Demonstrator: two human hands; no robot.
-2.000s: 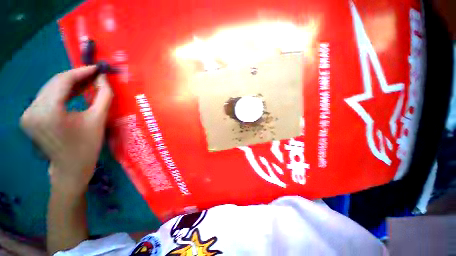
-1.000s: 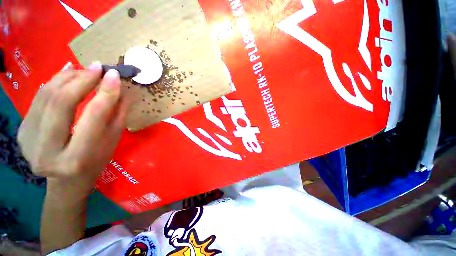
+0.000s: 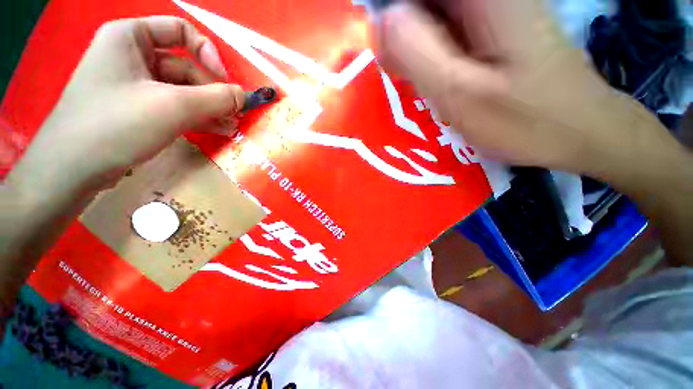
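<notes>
My left hand [image 3: 144, 99] pinches a small black moulded part [image 3: 260, 98] between thumb and fingers, above the red printed carton panel [image 3: 380, 220]. My right hand [image 3: 486, 91] is at the top right, blurred, with its fingertips near the upper edge of the picture. A dark patch shows at these fingertips, but I cannot tell whether it is a held part. The cardboard patch [image 3: 171, 270] lies on the panel below my left hand. The round white spot [image 3: 156, 221] is on it, with brown specks mostly to its right.
A blue bin [image 3: 566, 285] with dark contents stands right of the panel. Black parts and white plastic [image 3: 571, 201] show above and in it. A pile of black parts [image 3: 64, 346] lies on the green surface at lower left. The wearer's white clothing [image 3: 395, 346] fills the bottom.
My left hand has moved away from the white spot, up and right, with a black part in it. My right hand has come into view. The panel and patch appear shifted and turned.
</notes>
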